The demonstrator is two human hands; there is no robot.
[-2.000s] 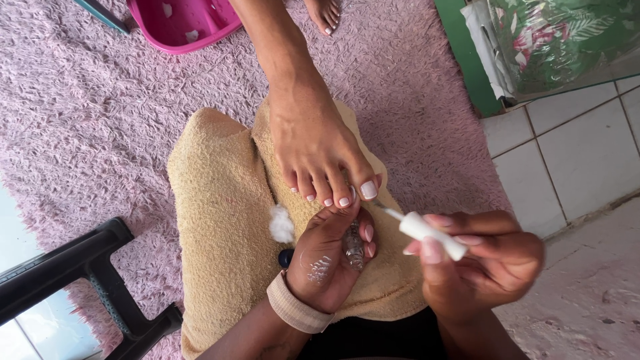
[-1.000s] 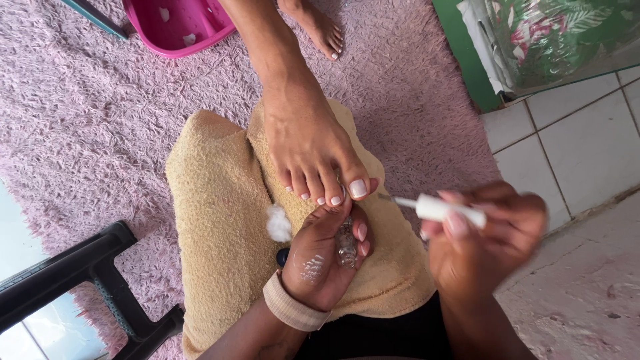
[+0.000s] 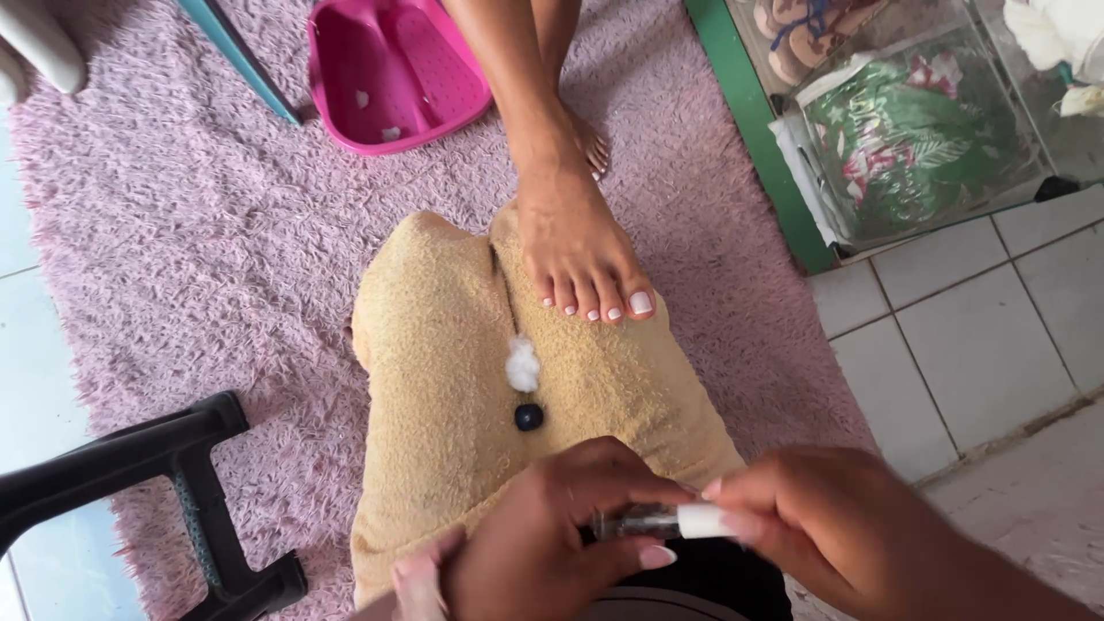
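My left hand (image 3: 573, 517) grips a small clear nail polish bottle (image 3: 638, 523) low in the view, over my lap. Its white cap (image 3: 703, 521) is between the thumb and fingers of my right hand (image 3: 802, 517), and cap and bottle neck meet, with the brush out of sight. Another person's foot (image 3: 578, 241), its toenails whitish, rests on the yellow towel (image 3: 440, 362) over my legs. A white cotton tuft (image 3: 523, 365) lies in the fold of the towel, just above a round dark cap or ball (image 3: 529, 417).
A pink plastic basin (image 3: 397, 78) with white scraps inside stands on the pink shaggy rug (image 3: 216, 233), near the person's other foot (image 3: 588, 142). Black furniture legs (image 3: 194, 474) are at lower left. At upper right is a glass-topped shelf with a green edge (image 3: 750, 138).
My left hand has let go of the foot and moved down with the bottle. My right hand has brought the white cap and brush away from the toes to the bottle. The dark round object is now uncovered.
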